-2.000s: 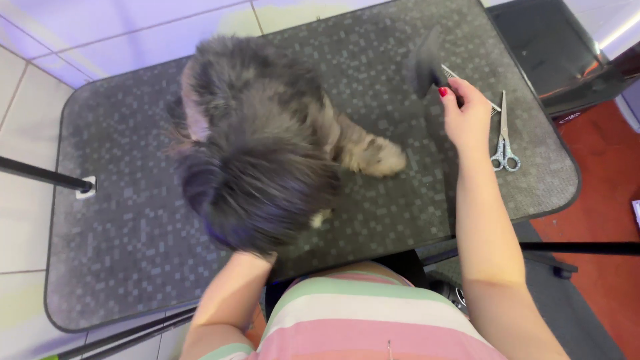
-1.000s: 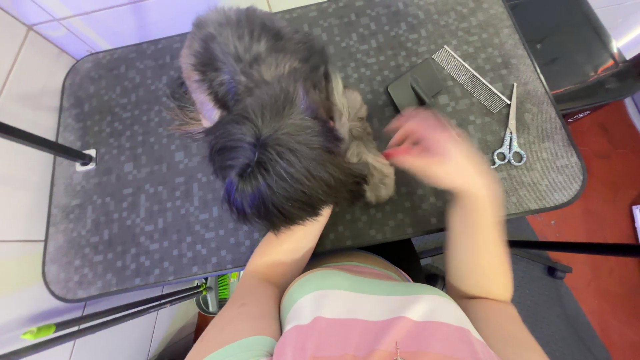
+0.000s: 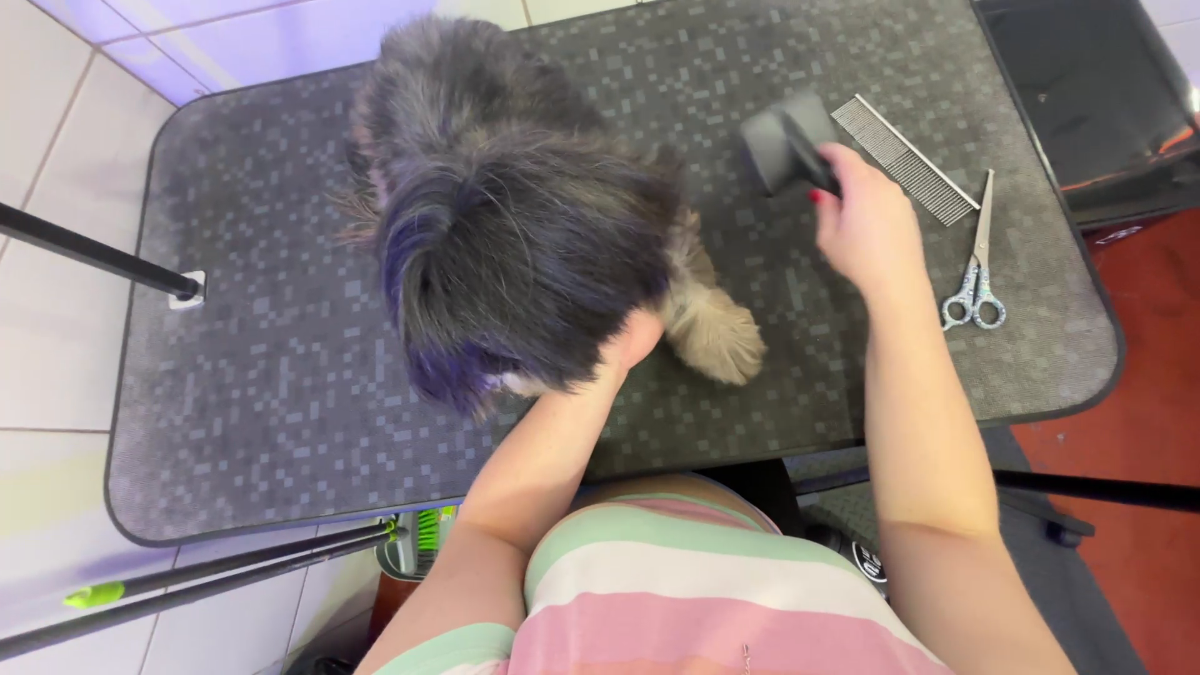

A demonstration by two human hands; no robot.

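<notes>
A dark long-haired dog (image 3: 525,244) is on the grooming table (image 3: 253,403), its head towards me and a tan front paw (image 3: 720,337) stretched to the right. My left hand (image 3: 639,339) reaches under the dog's head; fur hides most of its fingers, so its grip does not show. My right hand (image 3: 867,211) is closed around the handle of a black slicker brush (image 3: 780,141), apart from the dog. Right of that hand lie a metal grooming comb (image 3: 905,161) and scissors (image 3: 980,258) with patterned handles.
A black post (image 3: 94,253) rises at the table's left edge, near the tiled wall (image 3: 56,347). A glossy black object (image 3: 1092,94) stands beyond the right edge. Below left are black poles (image 3: 234,567) and a green-bristled brush (image 3: 428,531).
My right hand has moved away from the paw and taken hold of the slicker brush, which lay on the table a second ago. The dog's paw now extends further right.
</notes>
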